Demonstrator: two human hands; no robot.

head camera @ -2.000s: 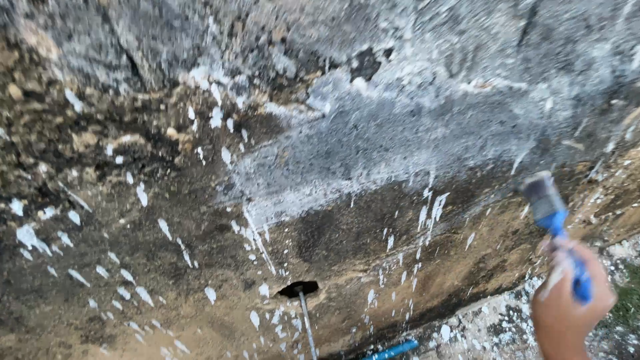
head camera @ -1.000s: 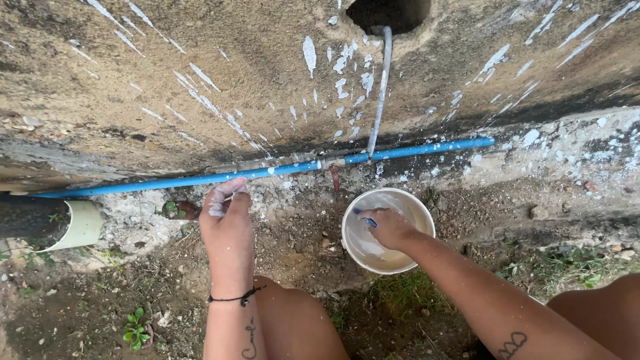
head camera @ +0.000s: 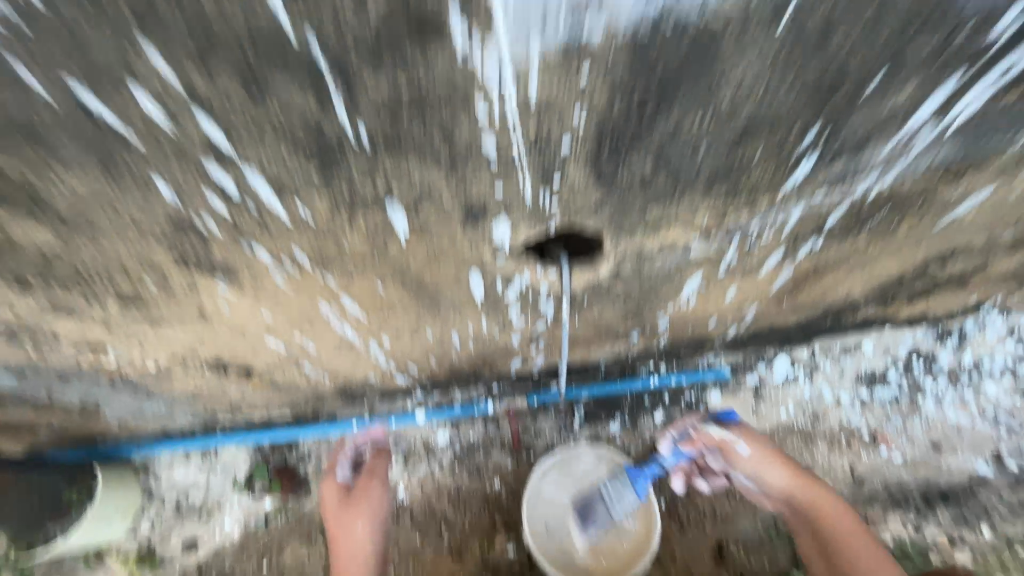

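Observation:
My right hand [head camera: 724, 460] grips the blue handle of a flat paintbrush [head camera: 620, 500], its bristles pointing down and left over a round bucket [head camera: 534, 512] with pale, whitish liquid inside. To the left of the bucket, my left hand [head camera: 358, 488] is curled with whitish smears on the fingers, close to a blue pipe [head camera: 280, 434]; blur hides whether anything is in it. Behind both hands rises a rough, stained wall [head camera: 384, 280] with white splashes and a whitish patch at the top. A thin pale tube [head camera: 565, 328] hangs out of a dark hole [head camera: 572, 244] in it.
The blue pipe runs along the foot of the wall. At the lower left lies the pale rim of a wide pipe or container [head camera: 104, 512]. White-spattered rough ground [head camera: 904, 392] stretches to the right.
The right hand, at the wall with the brush two seconds ago, was down in the bucket one second ago. Now the brush is raised above the bucket's opening. The view has tilted up since then.

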